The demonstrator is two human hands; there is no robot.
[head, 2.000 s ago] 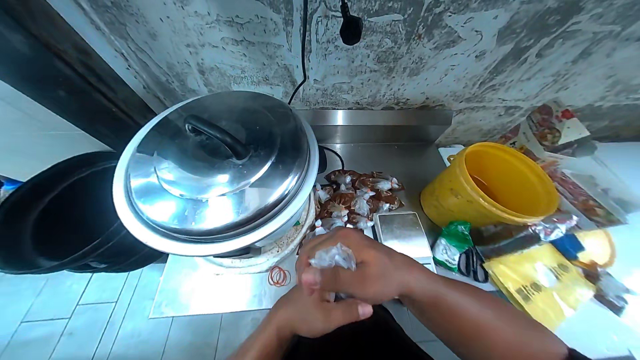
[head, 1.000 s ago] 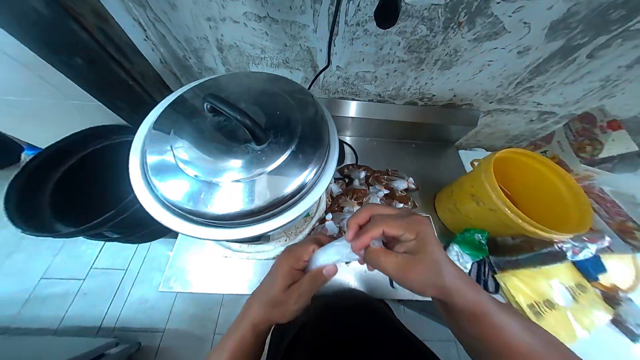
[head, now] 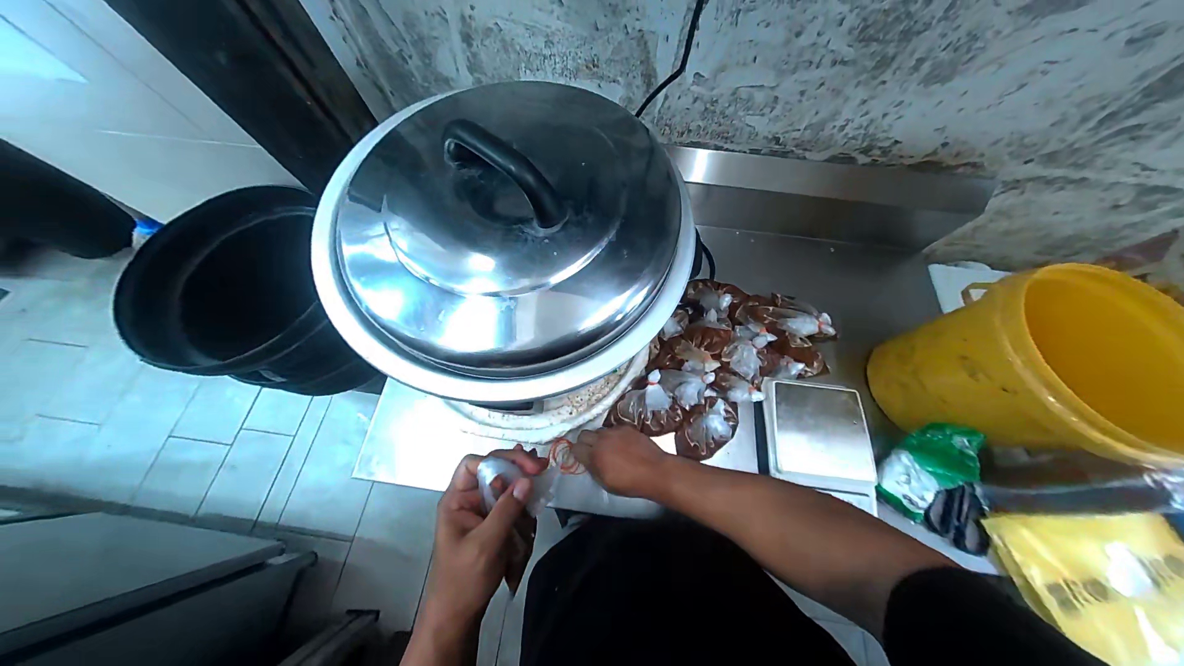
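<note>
My left hand [head: 481,518] grips a clear plastic bag [head: 504,481] by its gathered neck, and brown contents show below the fingers. My right hand [head: 615,461] has its fingertips at the red rubber bands [head: 564,457] on the metal table's front edge; whether it pinches one is unclear. Behind the right hand lies a heap of tied plastic bags of brown filling [head: 712,361]. A large pot with a shiny metal lid [head: 499,305] stands behind the left hand. Right of the heap sits a kitchen scale [head: 817,433] with a metal plate.
Black tubs [head: 231,287] stand on the tiled floor at left. At right are a yellow bucket [head: 962,365], a green and white plastic packet [head: 930,467] and a yellow plastic package [head: 1091,573]. A black cable [head: 683,65] runs down the wall; a metal backsplash [head: 823,190] edges the table.
My hands, together at the plastic bag one second ago, are now apart. The right hand has moved to the rubber bands, while the left keeps the bag. The view has shifted.
</note>
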